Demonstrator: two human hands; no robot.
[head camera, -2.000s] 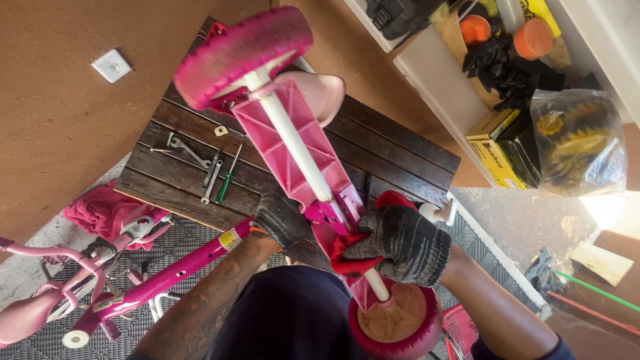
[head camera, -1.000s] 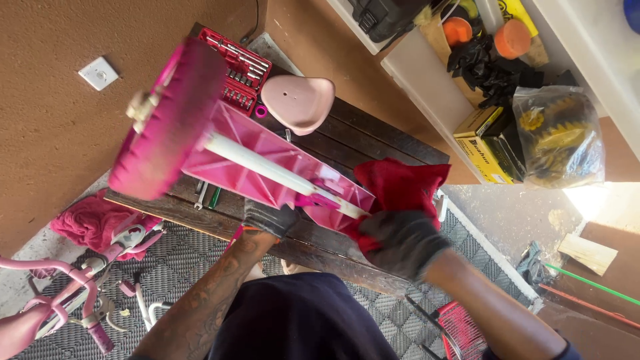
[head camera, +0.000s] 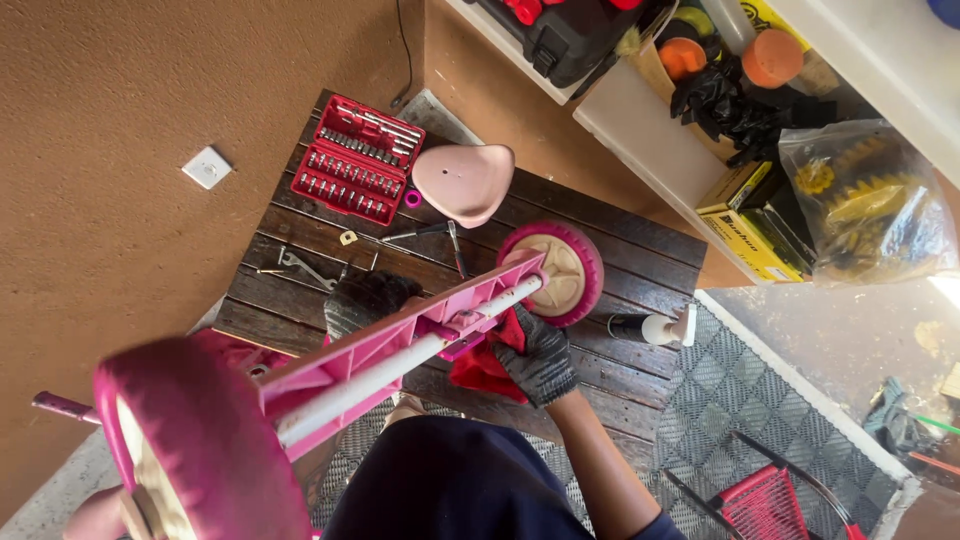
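Note:
A pink plastic rear axle frame (head camera: 352, 341) with a white metal axle (head camera: 360, 394) slants across the view. One pink-treaded wheel (head camera: 206, 442) is large and blurred at lower left; another wheel (head camera: 555, 274) is over the wooden table at the far end. My right hand (head camera: 536, 356), in a dark knit glove, is closed on a red cloth (head camera: 491, 367) beside the axle near that far wheel. Beyond the frame's upper edge, my gloved left hand (head camera: 371, 304) shows only in part; its grip is hidden.
On the slatted table (head camera: 630, 255) are an open red socket set (head camera: 356, 161), a pale pink seat (head camera: 465, 184), a wrench (head camera: 307, 270), screwdrivers (head camera: 456, 251) and a spray bottle (head camera: 652, 328). Loaded shelves (head camera: 652, 142) stand upper right, a red corded chair (head camera: 765, 506) lower right.
The axle frame has swung round: the near wheel has gone from upper left to lower left, and the far wheel now shows over the table. My right hand still holds the red cloth.

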